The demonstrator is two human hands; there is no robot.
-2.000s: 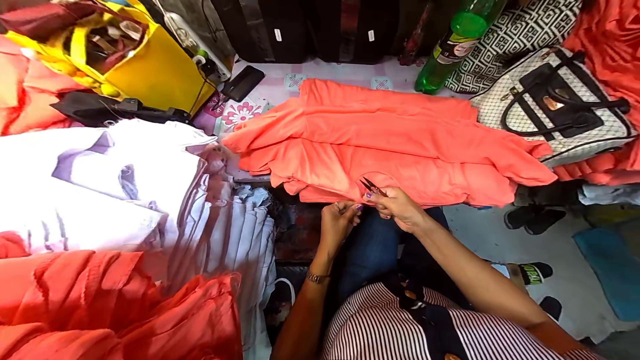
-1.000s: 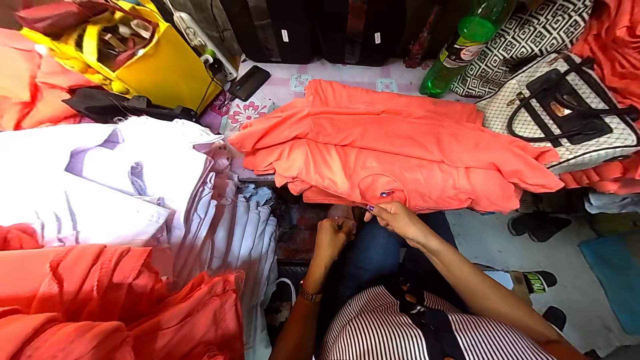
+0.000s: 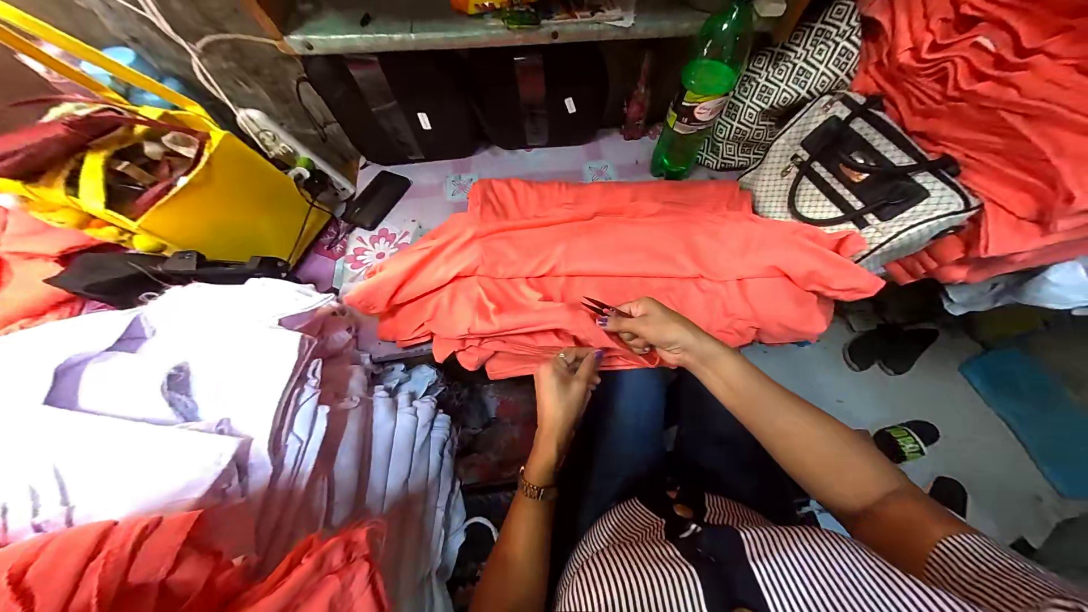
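Coral-coloured cloth garments [image 3: 595, 246] lie spread in a layered heap on the low table in front of me. My right hand [image 3: 650, 331] is closed around small dark thread snips [image 3: 605, 307], whose points face left over the cloth's near part. Just left of it and a little nearer to me, my left hand [image 3: 568, 374] pinches the near edge of the coral cloth between thumb and fingers. A wristwatch [image 3: 536, 486] is on my left wrist.
Folded white garments [image 3: 170, 374] are stacked at left, with more coral cloth [image 3: 187, 569] nearer. A yellow bag [image 3: 229, 187], phone [image 3: 376, 200] and power strip [image 3: 289, 149] lie beyond. A green bottle [image 3: 701, 98] and checked handbag [image 3: 858, 178] stand at back right; slippers [image 3: 905, 440] are on the floor.
My left hand has come up onto the cloth's near edge from just below it. The snips show again above my right hand. The view has tilted up, bringing a shelf into sight.
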